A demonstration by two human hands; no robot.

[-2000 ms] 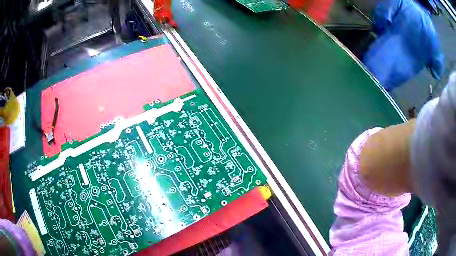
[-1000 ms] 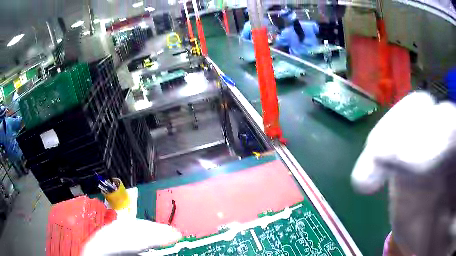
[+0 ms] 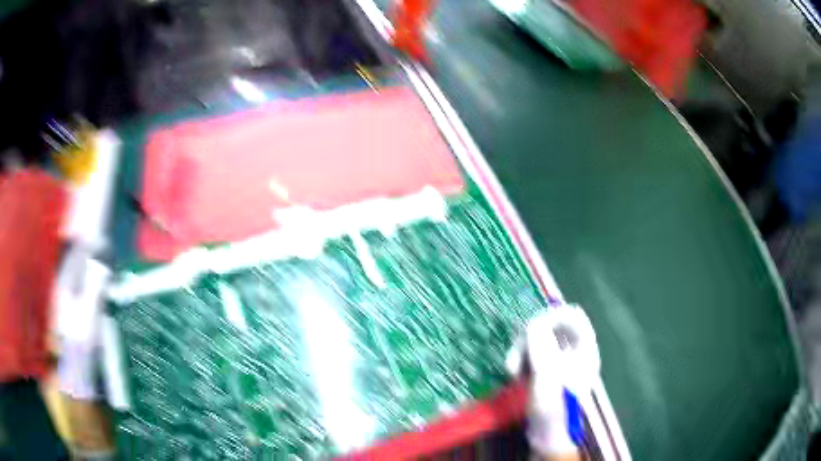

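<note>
A large green circuit board (image 3: 261, 360), blurred by motion, lies in front of me with its long white strip at the far edge. A pink-red pad (image 3: 306, 149) shows behind it, and a red strip shows along its near edge. My left hand (image 3: 81, 315), in a white glove, is at the board's left edge; blur hides whether its fingers grip it. My right hand (image 3: 560, 365), white-gloved, is at the board's near right corner, closed around a blue marker pen (image 3: 574, 416). Its fingertips are blurred.
A metal rail (image 3: 477, 167) runs between the bench and the green conveyor (image 3: 648, 252). A board (image 3: 567, 40) lies at the conveyor's far end. A red stack (image 3: 27, 270), a yellow pen cup (image 3: 76, 160) and white paper (image 3: 101, 189) are at left. A red-orange post (image 3: 411, 27) stands behind.
The view has tilted back down from the far line. Both gloved hands have come down to the board's left and right sides. The blue marker now shows in my right hand.
</note>
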